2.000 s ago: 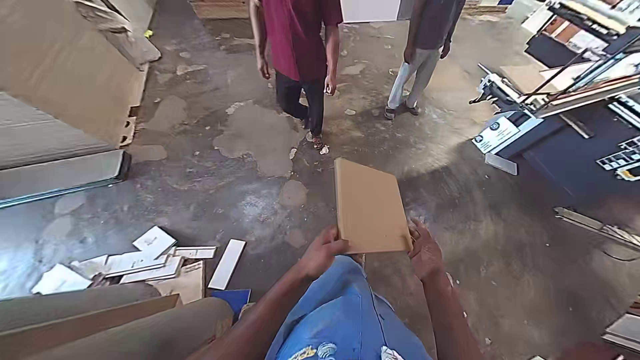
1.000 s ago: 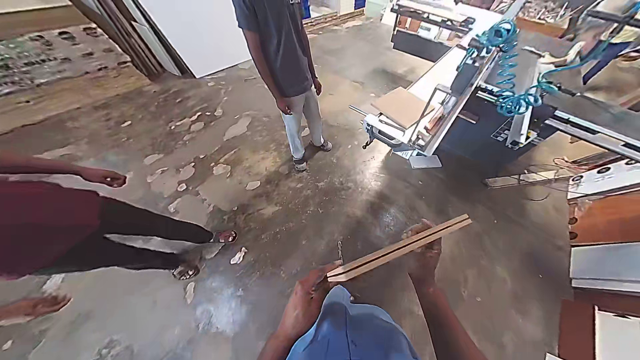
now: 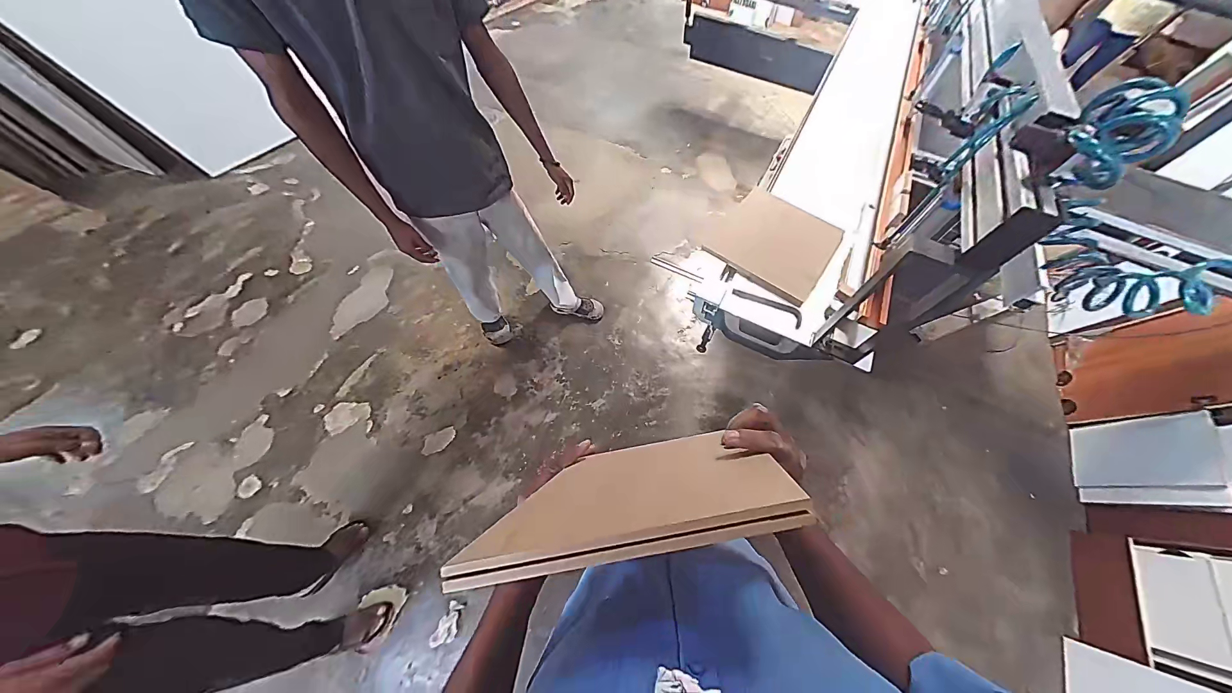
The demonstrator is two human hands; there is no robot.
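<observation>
Two stacked brown fibreboard panels (image 3: 635,496) lie nearly flat in front of my blue garment, with a thin dark gap along their near edge. My left hand (image 3: 558,470) holds their left side; its fingertips show past the far left edge and the rest is hidden behind the boards. At the far right corner, my right hand (image 3: 765,441) grips the panels with its fingers over the edge. Ahead to the right, another brown board (image 3: 770,241) rests on the white bed of a sliding panel saw (image 3: 837,125).
A person in a dark shirt (image 3: 414,106) stands ahead to the left. Another person's dark-trousered legs (image 3: 192,587) are at the lower left. Coiled teal air hoses (image 3: 1126,130) hang at the upper right. Stacked white panels (image 3: 1150,457) stand at the right edge, and the concrete floor (image 3: 385,385) is patchy.
The view has turned right and come closer to the panel saw. The boards, seen nearly edge-on a second ago, now show their broad top face. Both hands still hold them.
</observation>
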